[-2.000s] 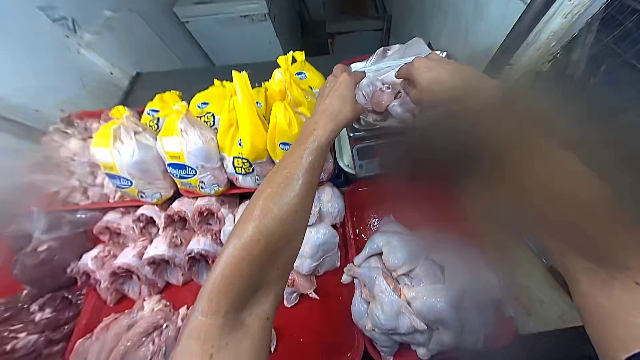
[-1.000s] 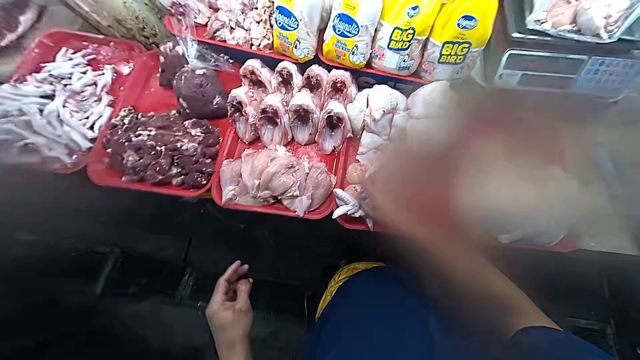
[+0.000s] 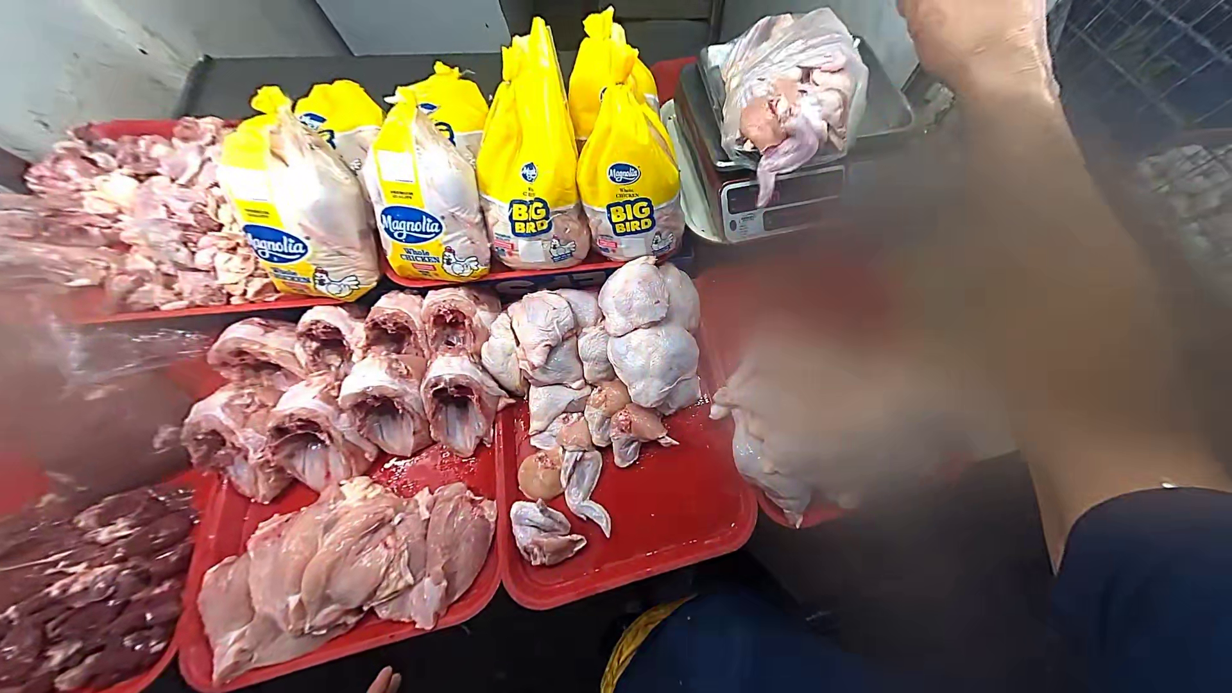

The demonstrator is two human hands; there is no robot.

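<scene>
My right hand point(image 3: 977, 43) is raised at the top right, cut by the frame's upper edge, so its fingers and anything in them cannot be made out. Below and left of it, a clear plastic bag of chicken pieces point(image 3: 794, 96) rests on a digital scale point(image 3: 784, 202), touched by neither hand. Only a fingertip of my left hand point(image 3: 385, 681) shows at the bottom edge, near the red tray of chicken fillets point(image 3: 346, 558). Chicken legs and wings point(image 3: 577, 423) lie on another red tray point(image 3: 664, 500) between the hands.
Yellow-topped bags of whole chicken point(image 3: 534, 173) stand behind chicken carcasses point(image 3: 385, 395). Chopped chicken point(image 3: 154, 212) is at far left, dark red offal point(image 3: 96, 587) at lower left. Whole chicken point(image 3: 770, 452) at right is partly blurred. Wire mesh point(image 3: 1155, 58) borders the upper right.
Two seconds ago both hands held the plastic bag at the scale; now it rests there, released. My left hand has come down low. The view swung down, then back up.
</scene>
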